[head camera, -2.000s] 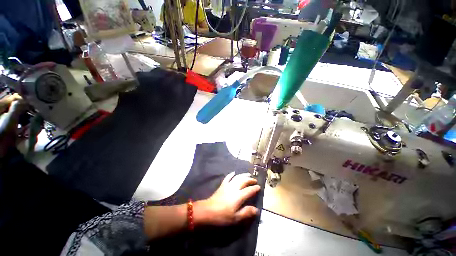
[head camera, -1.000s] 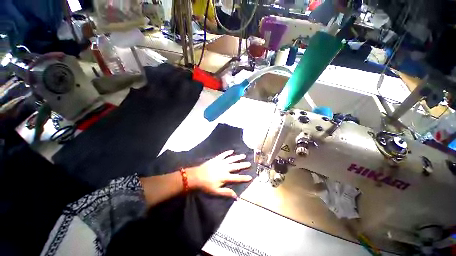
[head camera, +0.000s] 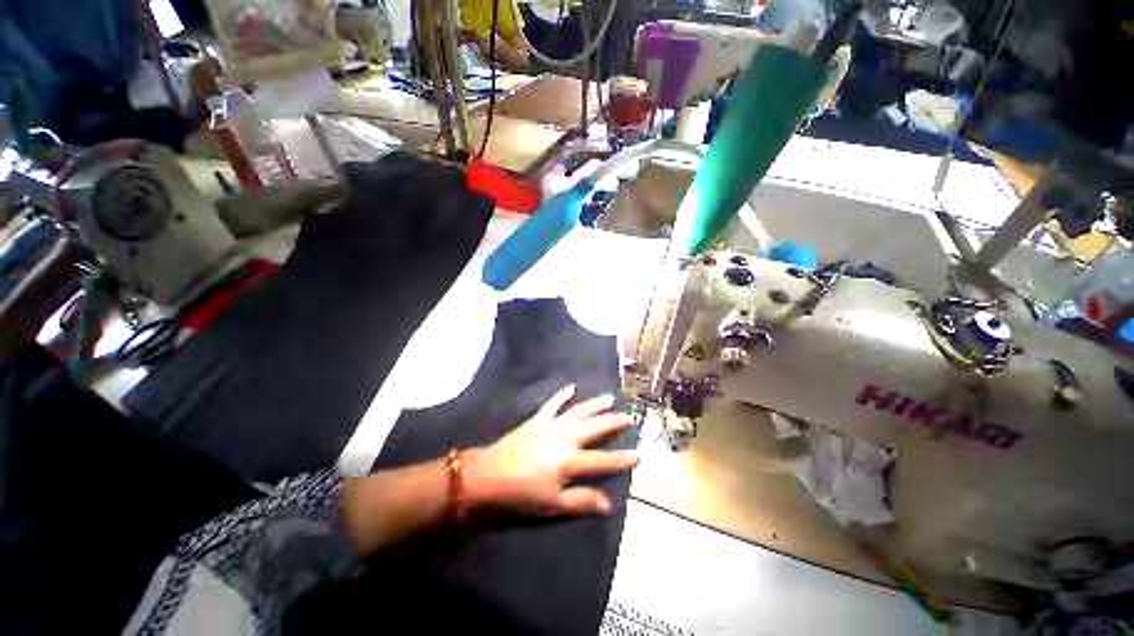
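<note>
A black fabric panel (head camera: 522, 360) lies flat on the machine table, its right edge at the presser foot and needle area (head camera: 639, 410). My left hand (head camera: 553, 460) lies palm down on the panel, fingers spread and pointing right, fingertips close to the presser foot. It grips nothing. Whether the foot is down on the fabric is too small to tell. The cream-white sewing machine (head camera: 858, 385) with purple HIKARI lettering stands at the right. My right hand is not in view.
A black stack of pieces (head camera: 336, 298) lies left of the panel, near a red object (head camera: 502, 186). A blue flat shape (head camera: 537, 236) and a green cone (head camera: 759, 143) stand behind the needle. Dark-handled scissors (head camera: 149, 338) lie left. White scrap (head camera: 848, 475) lies under the machine arm.
Since a second ago the panel's lower part has swung right, covering more of the printed scale, and its right edge runs straighter past the needle. My left hand stays spread on it.
</note>
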